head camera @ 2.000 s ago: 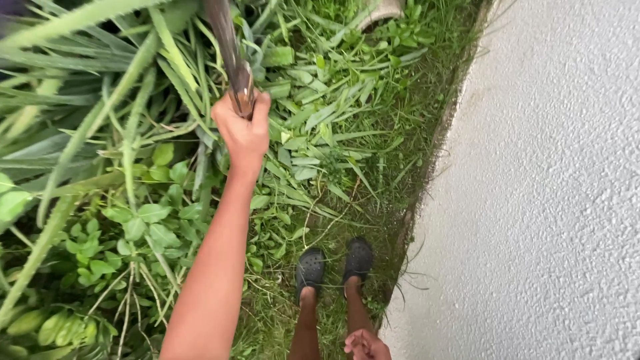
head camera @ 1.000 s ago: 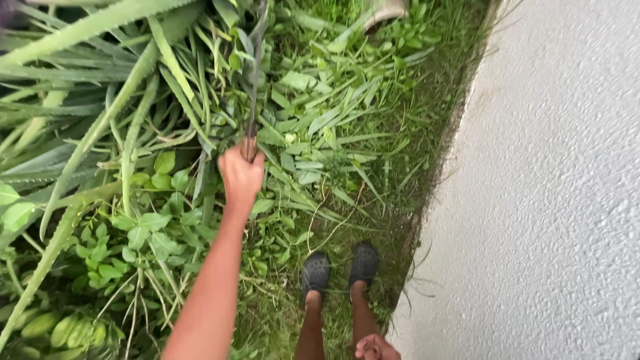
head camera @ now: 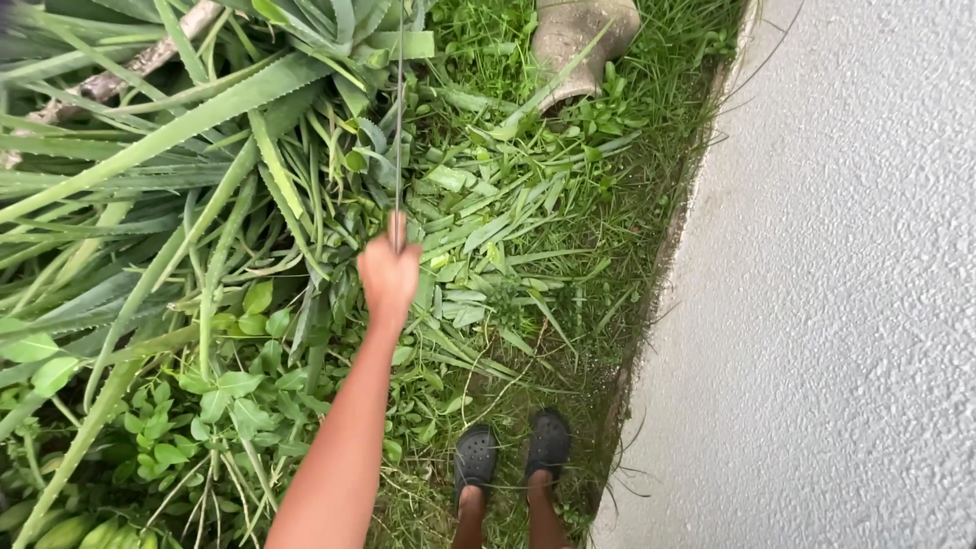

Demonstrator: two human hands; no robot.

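My left hand (head camera: 390, 267) is closed around the wooden handle of a machete (head camera: 399, 122). Seen nearly edge-on, the thin blade points toward the top of the view, along the right side of an aloe clump (head camera: 221, 145) with long, toothed leaves. Cut leaf pieces (head camera: 488, 221) lie on the grass just right of the blade and hand. My right hand is not in view.
A rough white wall (head camera: 823, 274) runs down the right side. A pale, hollow pot or pipe (head camera: 583, 46) lies in the grass at the top. My feet, in dark clogs (head camera: 474, 457), stand near the wall. A branch (head camera: 114, 80) crosses the aloe; leafy plants (head camera: 229, 396) grow lower left.
The machete's blade, broad and dark two seconds ago, now shows as a thin line. My right hand, at the bottom edge in both earlier frames, has left the view.
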